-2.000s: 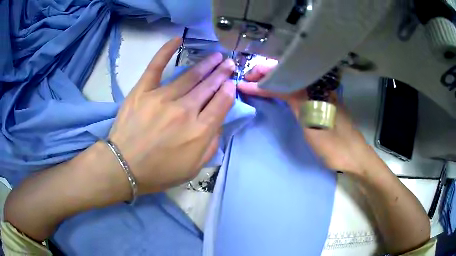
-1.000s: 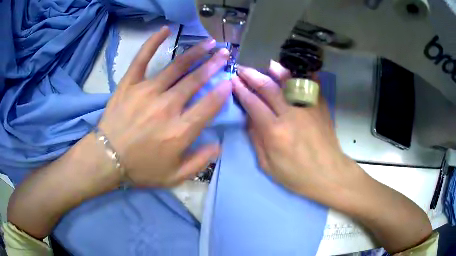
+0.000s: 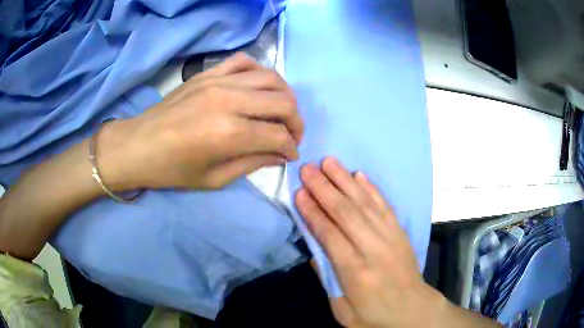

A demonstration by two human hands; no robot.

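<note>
A long flat light blue cut panel (image 3: 365, 83) runs from the top edge down over the table's near edge. My left hand (image 3: 224, 122) has its fingertips pinched at the panel's left edge, near the middle of the view. My right hand (image 3: 358, 237) lies on the panel below it, fingers extended and close together, fingertips near the same edge. Whether its hidden thumb grips the cloth cannot be told. The bunched blue garment body (image 3: 128, 45) lies at upper left. More blue cloth (image 3: 173, 237) hangs over the near edge under my left forearm. The needle area is out of view.
A smartphone (image 3: 490, 35) lies on the grey machine bed at upper right. A slim dark tool (image 3: 566, 138) lies at the table's right. A bin with a pale rim (image 3: 469, 256) below the table holds blue pieces (image 3: 538, 275).
The view has shifted down, and the machine head and needle are out of frame. Both hands have left the needle area and moved down the panel edge. The panel is more exposed.
</note>
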